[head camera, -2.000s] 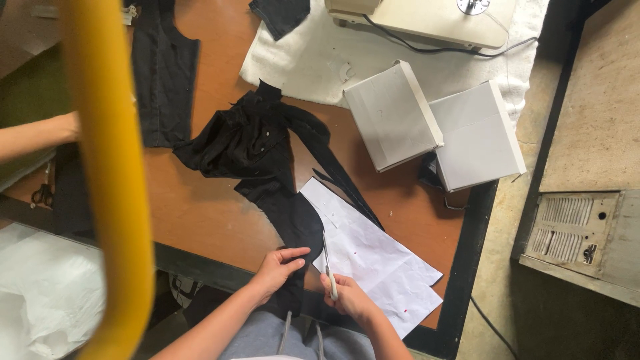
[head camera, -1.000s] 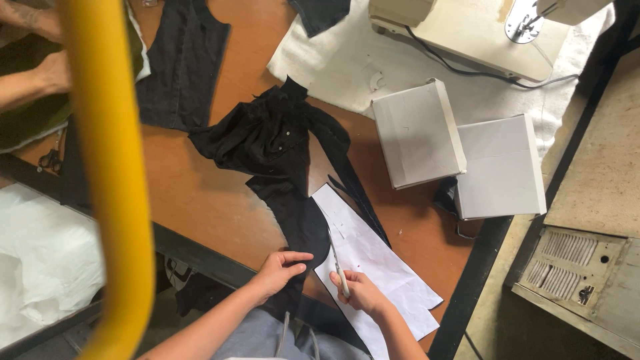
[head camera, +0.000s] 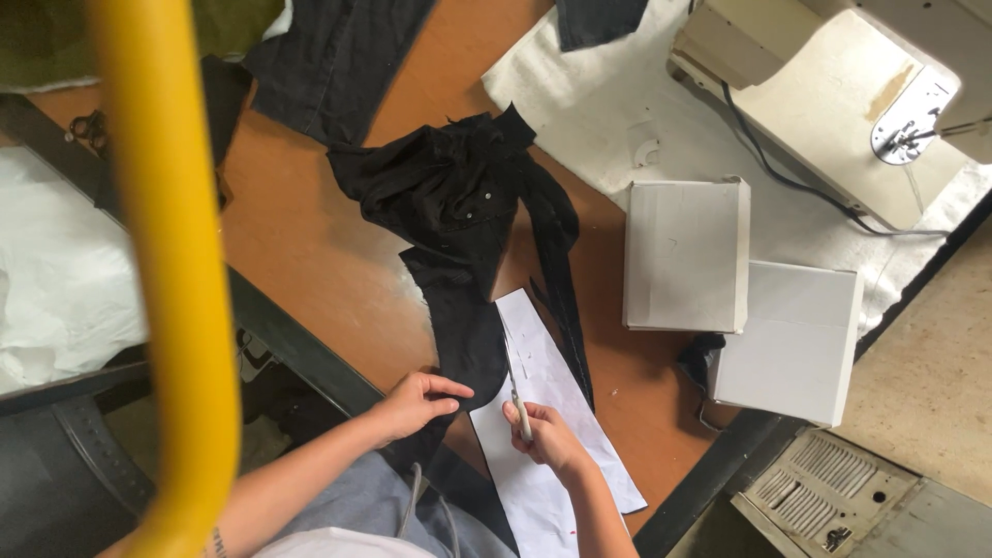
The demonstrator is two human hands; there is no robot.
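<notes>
My right hand (head camera: 546, 438) is closed around the pale handles of scissors (head camera: 511, 368). Their narrow blades point up the table, along the curved edge of a piece of black fabric (head camera: 469, 337). Under the scissors lies a white paper sheet (head camera: 573, 434), partly over or beside dark cloth. My left hand (head camera: 425, 401) rests on the black fabric's lower part, thumb and index finger apart; whether it pinches any cloth is not visible. Above lies a crumpled black garment (head camera: 442, 186) with small metal studs, a long dark strip (head camera: 554, 256) trailing down from it.
Two white boxes (head camera: 686, 256) overlap at the right. A cream sewing machine (head camera: 821, 93) stands on white cloth (head camera: 566, 101) at the upper right. Dark fabric (head camera: 333, 70) lies upper left, near other scissors (head camera: 89, 130). A yellow bar (head camera: 174, 279) crosses the left foreground; white plastic (head camera: 62, 271) lies beyond it.
The other person's hands, at the upper left earlier, are out of view. My left hand stays on the black fabric, and my right hand still holds the scissors at its edge. The view has shifted somewhat.
</notes>
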